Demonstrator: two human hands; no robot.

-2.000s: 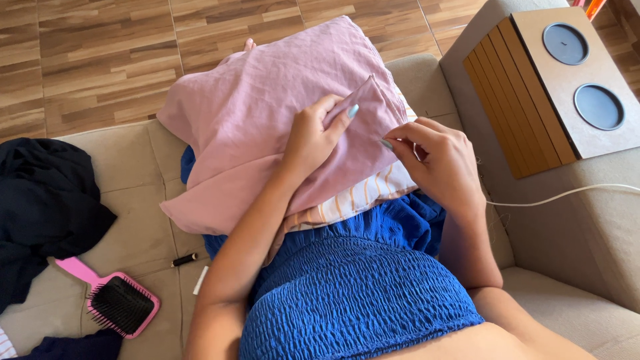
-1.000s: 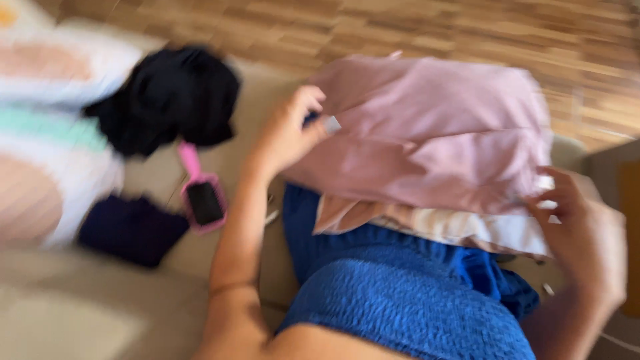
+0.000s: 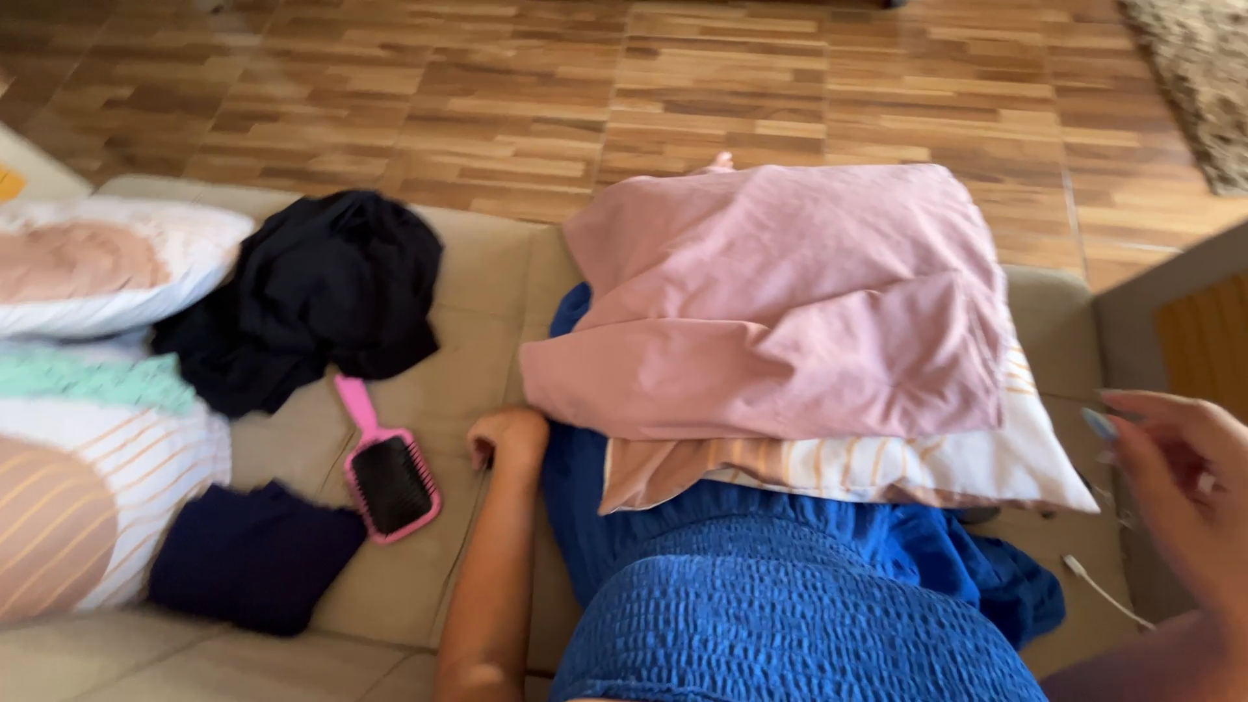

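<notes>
A pink cloth (image 3: 780, 302) lies spread over a cushion in a white and tan striped cover (image 3: 926, 463) on my lap. Left of the lap, my left hand (image 3: 509, 434) is down at the sofa seat, bent at the wrist; its fingers are mostly hidden, so whether it holds anything is unclear. My right hand (image 3: 1165, 458) is raised just right of the cushion's corner, thumb and forefinger close together and blurred. Whether something thin is between those fingers cannot be made out. The blue dress (image 3: 780, 624) shows below the cushion.
On the beige sofa (image 3: 478, 283) lie a black garment (image 3: 322, 292), a pink hairbrush (image 3: 393, 483) and a folded navy cloth (image 3: 255, 556). Patterned cushions (image 3: 68, 526) stand at the left. A white cable end (image 3: 1102, 590) is at the right, near the sofa arm (image 3: 1189, 253).
Both hands were on the pink cloth two seconds ago; they have come off it, the left one down to the sofa seat, the right one out to the right. The view has swung left.
</notes>
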